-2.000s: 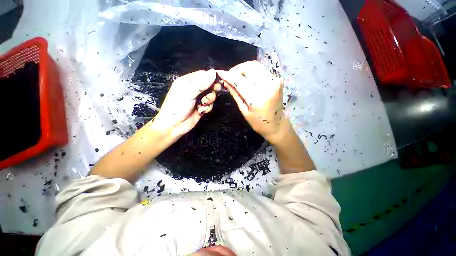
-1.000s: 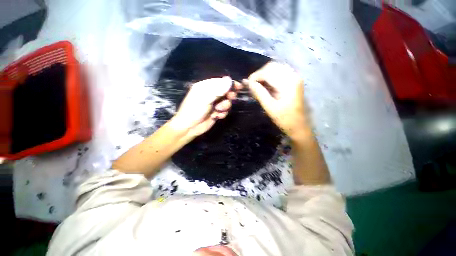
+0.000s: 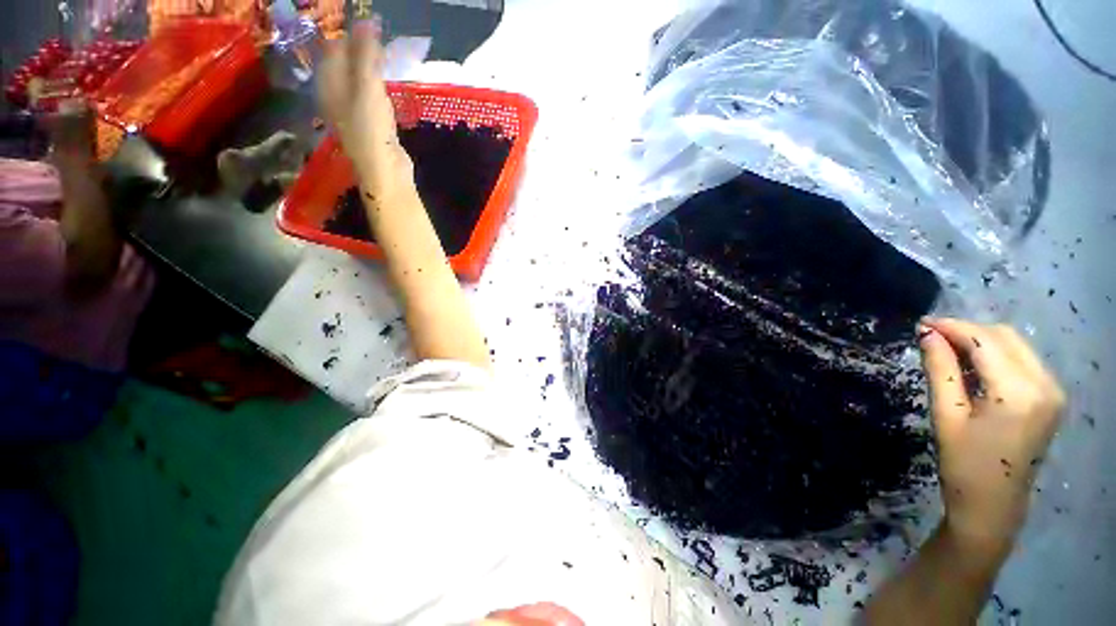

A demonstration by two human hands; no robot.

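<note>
My left hand (image 3: 355, 98) is blurred, stretched out at the upper left just beyond the far left rim of the red basket (image 3: 499, 196). Its fingers look extended and apart, and no part shows in it. The basket holds a black fill. My right hand (image 3: 997, 410) is at the right edge of the black heap (image 3: 759, 404), thumb and forefinger pinched together on a tiny dark bit, a small black part (image 3: 926, 329). The clear plastic bag (image 3: 783, 98) lies open around the heap, its edge crossing over the heap's far side.
A dark mass under clear plastic (image 3: 967, 110) lies beyond the heap. Black scraps (image 3: 796, 575) litter the white table. Another red basket (image 3: 202, 73) with orange contents stands on a dark bench (image 3: 220, 251) at the left. Another person's arm (image 3: 86, 208) is beside it. Green floor shows lower left.
The view has swung left, so the heap now shows at the right. My hands have parted: the left has moved out to the red basket, while the right remains by the heap.
</note>
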